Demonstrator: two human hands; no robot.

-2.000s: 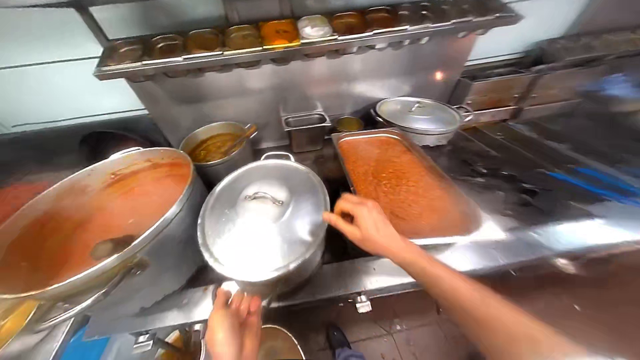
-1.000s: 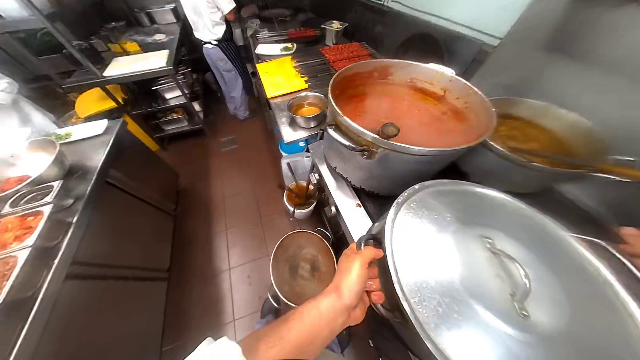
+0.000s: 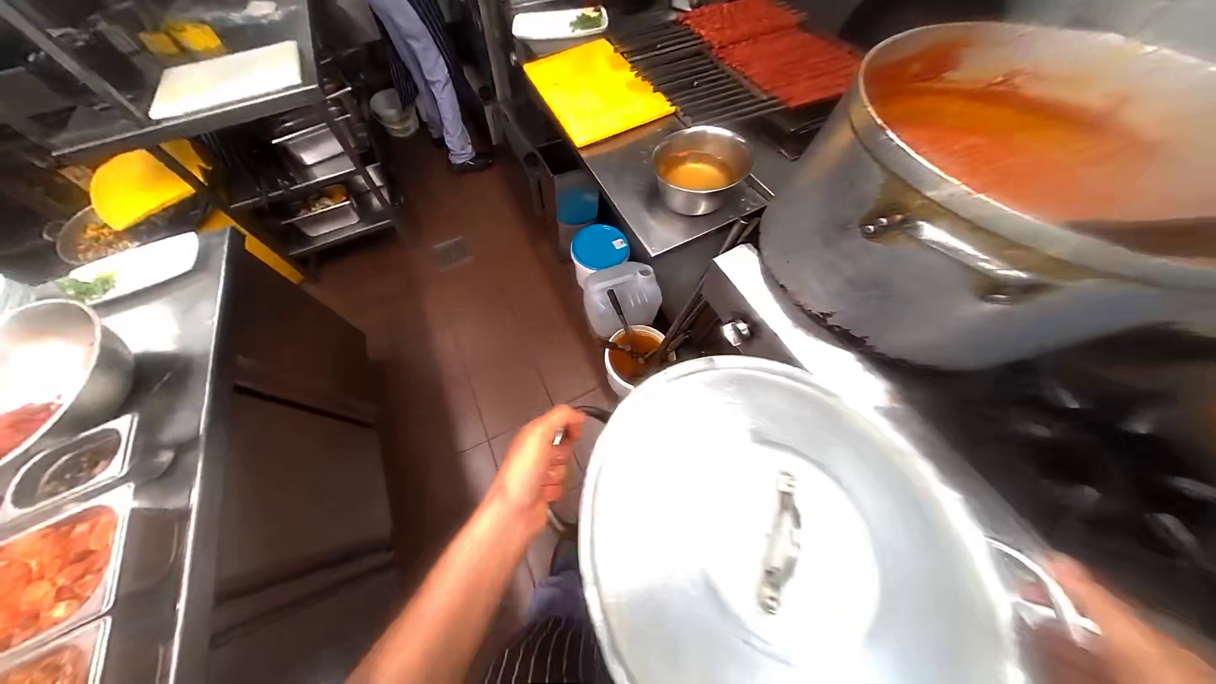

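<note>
A lidded metal pot is held off the stove's edge, its aluminium lid (image 3: 703, 532) filling the lower middle of the view. My left hand (image 3: 537, 465) is closed on the pot's left side handle. At the lower right, my right hand (image 3: 1102, 608), blurred and partly cut off, grips the side handle (image 3: 1035, 579) on the other side. The pot's body is hidden under the lid. Just beyond it stands a big aluminium stockpot (image 3: 912, 275) of orange-red sauce (image 3: 1035, 142).
A white bucket (image 3: 619, 375) with utensils, a plastic jug (image 3: 622, 294) and a blue-lidded tub (image 3: 598, 249) stand on the floor ahead. A steel saucepan (image 3: 698, 171) sits beside the grill (image 3: 708, 71). Along the left runs a counter (image 3: 209, 380). A person (image 3: 432, 76) stands farther off.
The lidded pot has come away from its place on the stove, over the floor's edge, with both hands at its handles. The view has swung left since the oldest frame.
</note>
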